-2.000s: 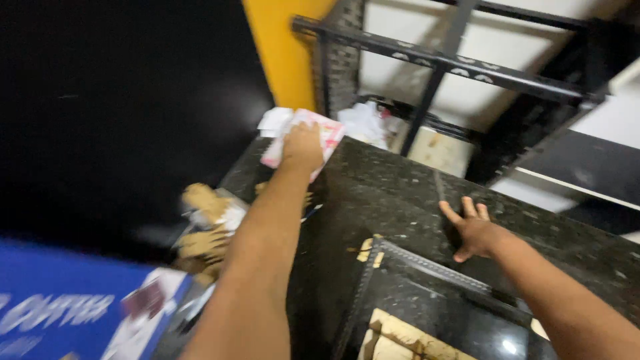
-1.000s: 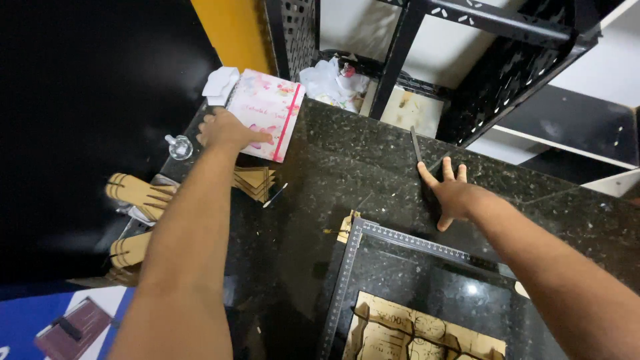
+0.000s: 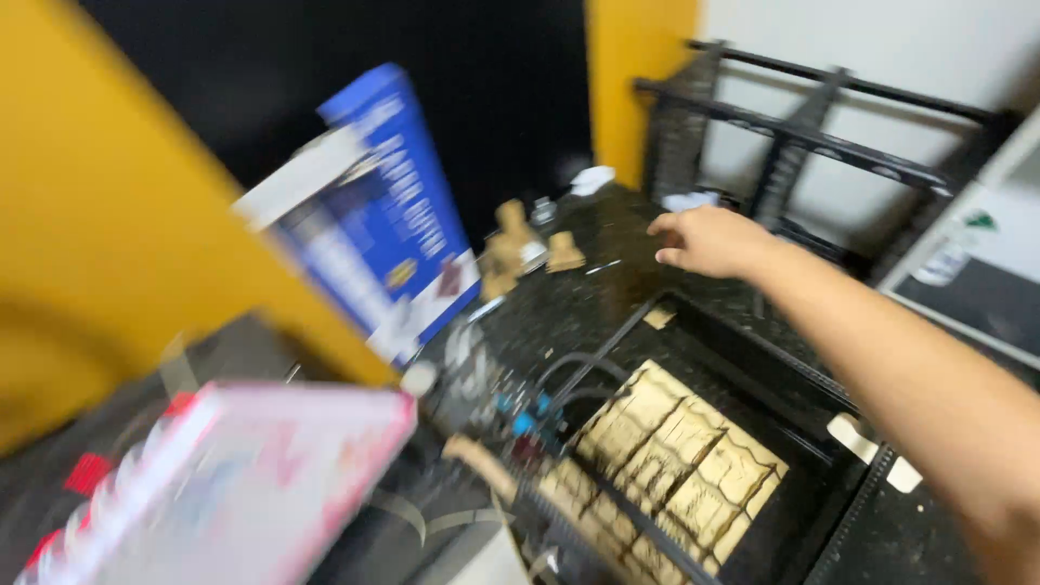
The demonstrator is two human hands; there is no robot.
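My right hand [image 3: 707,240] reaches in from the right over the dark speckled countertop, fingers loosely bent and apart, with nothing seen in them. Below it, a black ruled frame [image 3: 747,349] surrounds a thin light wood sheet [image 3: 674,455] with dark cut lines. A pink and white patterned notebook [image 3: 276,479], blurred, fills the lower left. My left hand is not in view, and what supports the notebook cannot be seen. Brown cut pieces [image 3: 504,252], a small clear glass object [image 3: 543,211] and a white folded paper [image 3: 592,180] lie at the counter's back left.
A blue printed box [image 3: 398,187] stands at the left against a yellow and black surface. Black metal racks [image 3: 788,146] stand behind the counter, beside a white shelf [image 3: 967,268] at the right. Blurred cables and small blue parts [image 3: 528,414] lie left of the wood sheet.
The notebook has moved from the counter's back corner, under my left hand, to the near lower left. My left hand has left the view. The view has swung left.
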